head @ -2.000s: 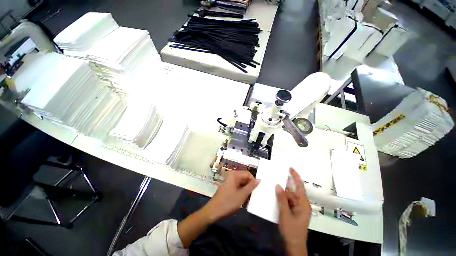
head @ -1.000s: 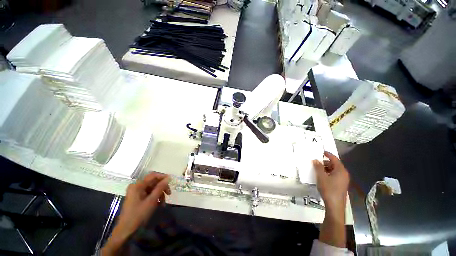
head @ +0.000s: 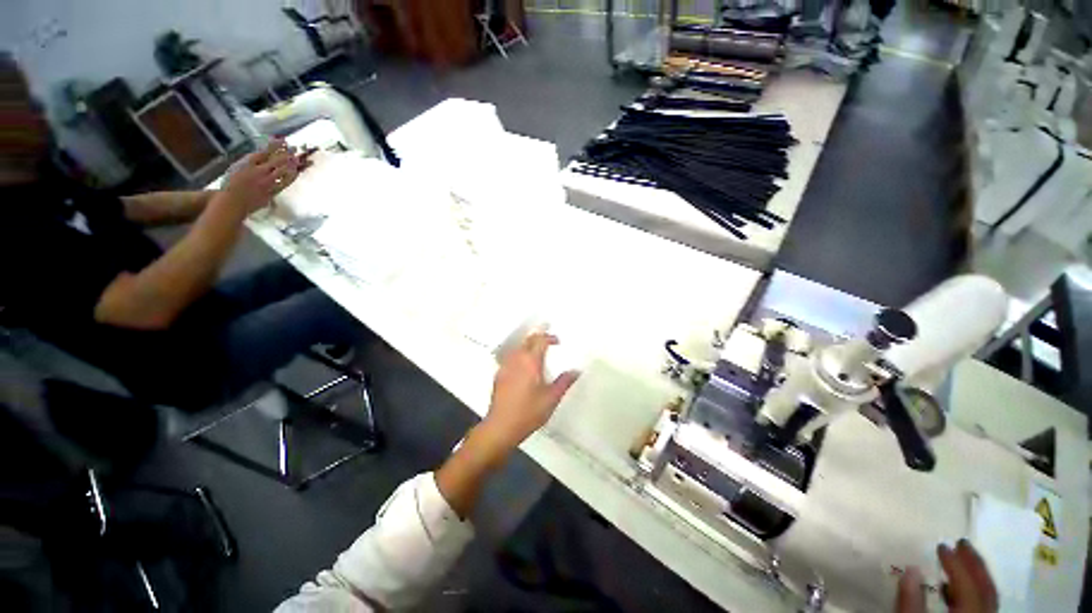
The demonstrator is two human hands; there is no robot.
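The white sewing machine (head: 838, 371) stands at the right, its dark metal working area (head: 730, 473) facing the front with no white piece under the needle area. My left hand (head: 527, 386) is left of the machine at the near edge of the overexposed white stacks (head: 491, 258), thumb and fingers apart; whether it touches a piece is unclear. My right hand (head: 948, 584) is cut off by the bottom edge, its fingertips beside a white piece (head: 1003, 545) on the machine's right-hand top near the yellow warning label (head: 1045, 517).
A seated coworker (head: 156, 275) works at another machine (head: 329, 114) on the left of the shared table (head: 599, 461). Black strips (head: 707, 156) lie on a bench behind. White bundles (head: 1018, 168) stand at the far right. Stool legs (head: 287, 431) show below the table at left.
The view has swung left, bringing the coworker into sight. My left hand has moved from the table front to the stacks. My right hand is lower in the picture beside the piece it was placing.
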